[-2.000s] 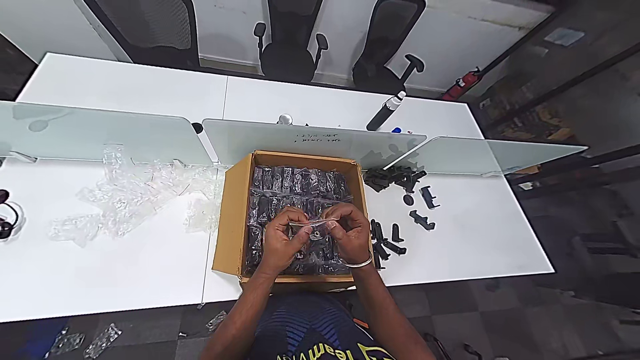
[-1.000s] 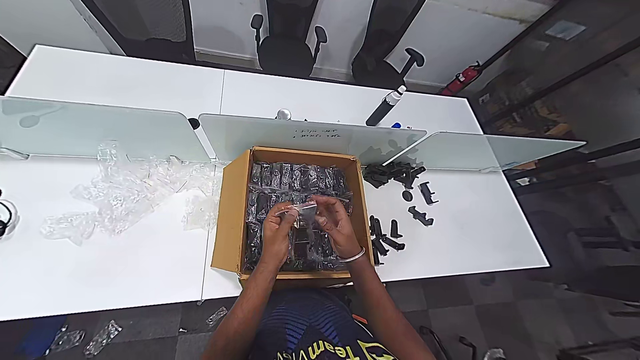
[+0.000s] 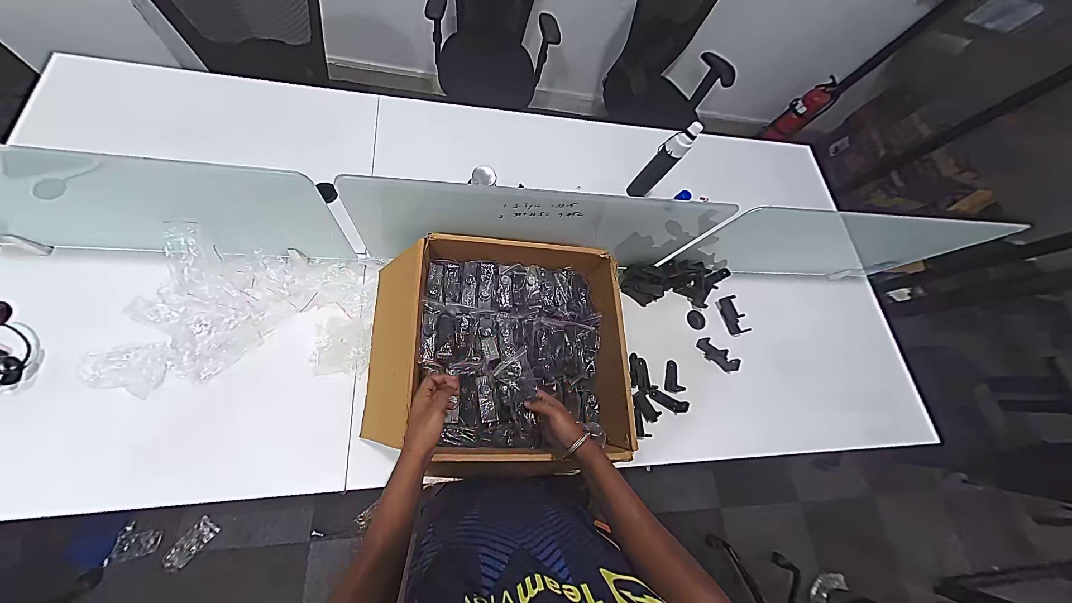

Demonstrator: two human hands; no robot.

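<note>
An open cardboard box (image 3: 391, 352) stands at the table's front edge, filled with rows of black parts in clear plastic bags (image 3: 488, 335). My left hand (image 3: 431, 410) is inside the box at its front left, its fingertips at the bagged parts; whether it grips one is unclear. My right hand (image 3: 557, 416), with a bracelet at the wrist, holds a clear zip bag (image 3: 517, 374) by its edge over the front rows. Loose black plastic parts (image 3: 667, 400) lie to the right of the box, with a further pile of black parts (image 3: 678, 282) behind them.
Many crumpled clear plastic bags (image 3: 226, 318) spread over the white table left of the box. Frosted glass dividers (image 3: 536, 209) run behind it. A dark bottle (image 3: 666, 159) stands beyond them. Chairs line the far side, and a few plastic bags (image 3: 193, 543) lie on the floor.
My hands were close together over the middle of the box, fingers at a clear bag. Now they are apart and lower, near the box's front, with the bag at my right hand.
</note>
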